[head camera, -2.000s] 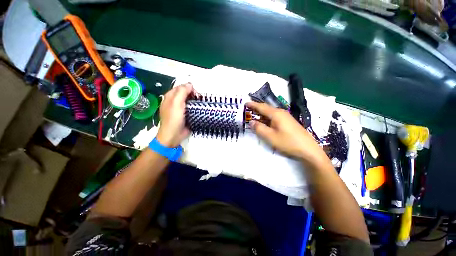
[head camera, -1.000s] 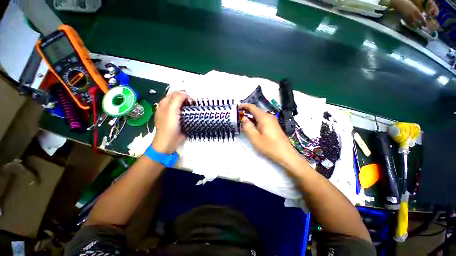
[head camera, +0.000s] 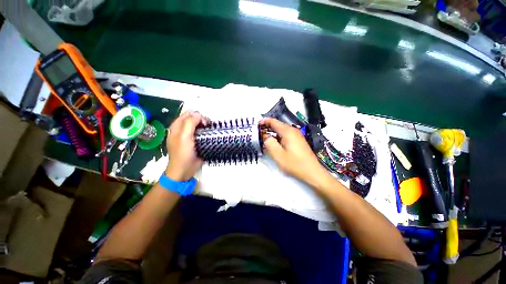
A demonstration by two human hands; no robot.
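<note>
The brush barrel [head camera: 228,142], a silver-grey slotted cylinder with black bristles, lies level over the white cloth [head camera: 244,188]. My left hand [head camera: 183,145] grips its left end. My right hand [head camera: 289,148] has its thumb and fingers at the open right end, where a small amber-orange part [head camera: 267,133] shows between them. My fingertips partly hide this end, so I cannot tell how deep the part sits. The black handle housing [head camera: 282,112] lies behind my right hand, with thin coloured wiring [head camera: 335,160] to its right.
At left are an orange multimeter [head camera: 76,89] and a green-and-white solder spool [head camera: 128,122]. A dark pile of small parts [head camera: 363,157] lies on the cloth's right. Further right are an orange scraper [head camera: 410,191], a long black tool [head camera: 430,180] and a yellow-headed hammer [head camera: 450,194]. The green conveyor [head camera: 211,50] runs behind.
The camera view has shifted slightly. Both hands stay on the barrel; my right fingers have moved a little at its open end. The other person's hands at upper right have left the view.
</note>
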